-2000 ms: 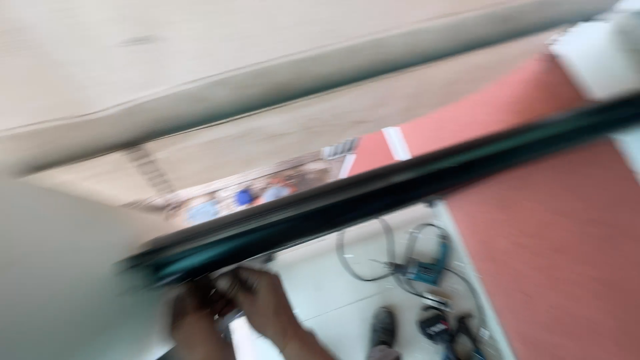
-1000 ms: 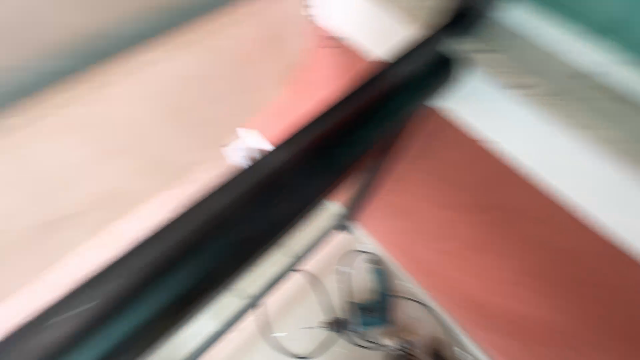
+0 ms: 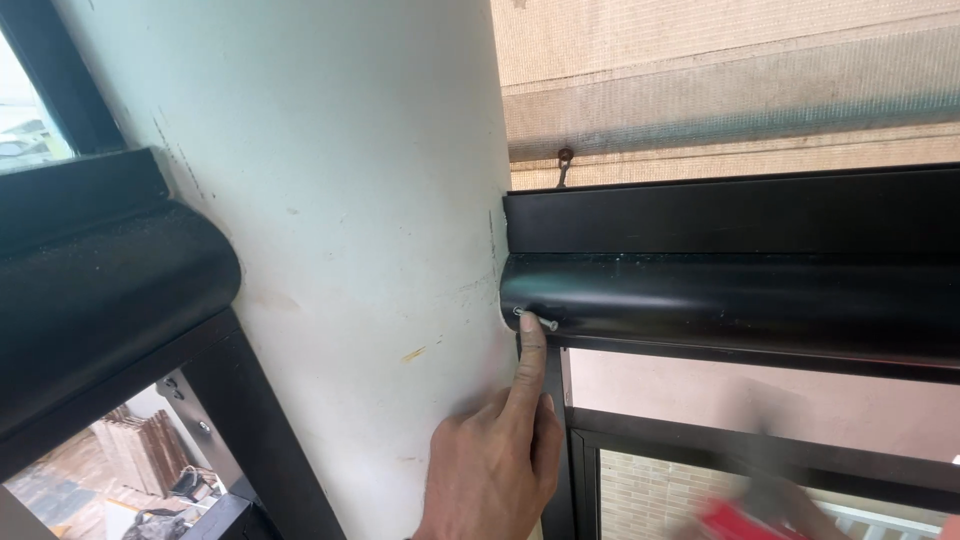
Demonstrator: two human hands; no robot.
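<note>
A metal screw or bolt (image 3: 546, 323) sticks out near the left end of a rounded black metal rail (image 3: 720, 300), beside a white column (image 3: 360, 247). The index fingertip of my left hand (image 3: 495, 450) touches the shank, and the other fingers are curled. Low on the right, blurred by motion, my right hand (image 3: 814, 517) is around a tool with a red part (image 3: 731, 517) and a grey end; its kind is not clear.
A second black rail (image 3: 112, 277) meets the column from the left. Black frames (image 3: 247, 405) stand below both rails. Behind the right rail hangs a mesh screen (image 3: 720, 112), with a hook (image 3: 565, 165) at its lower edge. Stacked boards (image 3: 142, 450) show through the left opening.
The view has swung far, from the rail and the floor below to the column. My left fingertip is now on the screw, and a red tool is in my right hand.
</note>
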